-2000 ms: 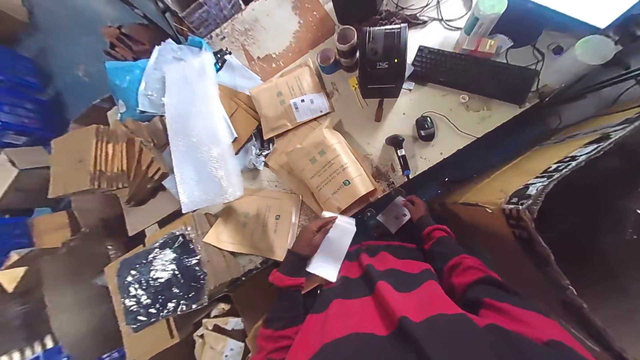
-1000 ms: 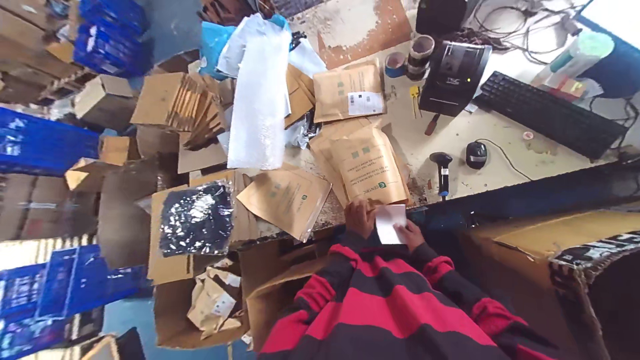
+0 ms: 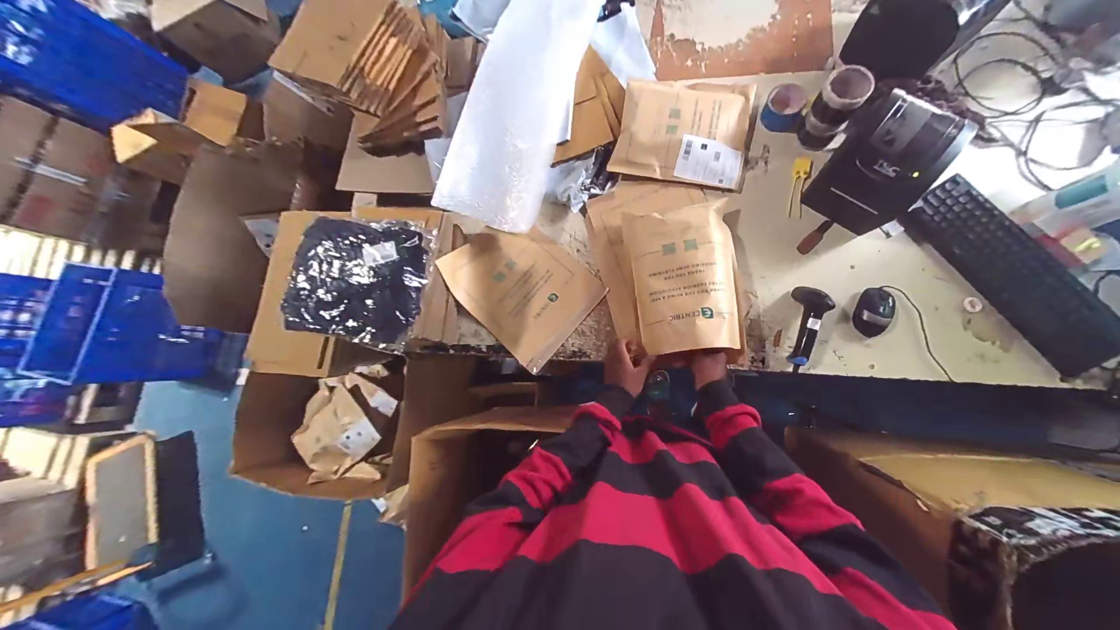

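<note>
A brown paper mailer (image 3: 682, 284) lies at the table's front edge, over other mailers. My left hand (image 3: 626, 367) is at its lower left corner, fingers near the edge. My right hand (image 3: 710, 366) reaches in at its lower end, the fingers hidden by the paper. The white paper slip is not visible. Another mailer (image 3: 522, 297) lies tilted to the left, and a filled mailer with a white label (image 3: 681, 131) lies behind. A handheld barcode scanner (image 3: 811, 319) lies on the right of my hands, beside a computer mouse (image 3: 873, 311).
A TSC label printer (image 3: 884, 166), tape rolls (image 3: 827, 105) and a keyboard (image 3: 1015, 271) stand to the right. Bubble wrap (image 3: 521, 114) and a bagged dark item (image 3: 354, 278) lie left. An open carton (image 3: 262, 437) holding mailers is below; another carton (image 3: 875, 472) stands lower right.
The white slip, held between both hands one second ago, no longer shows. Both hands are now at the mailer's lower end, the right one partly under or inside the paper.
</note>
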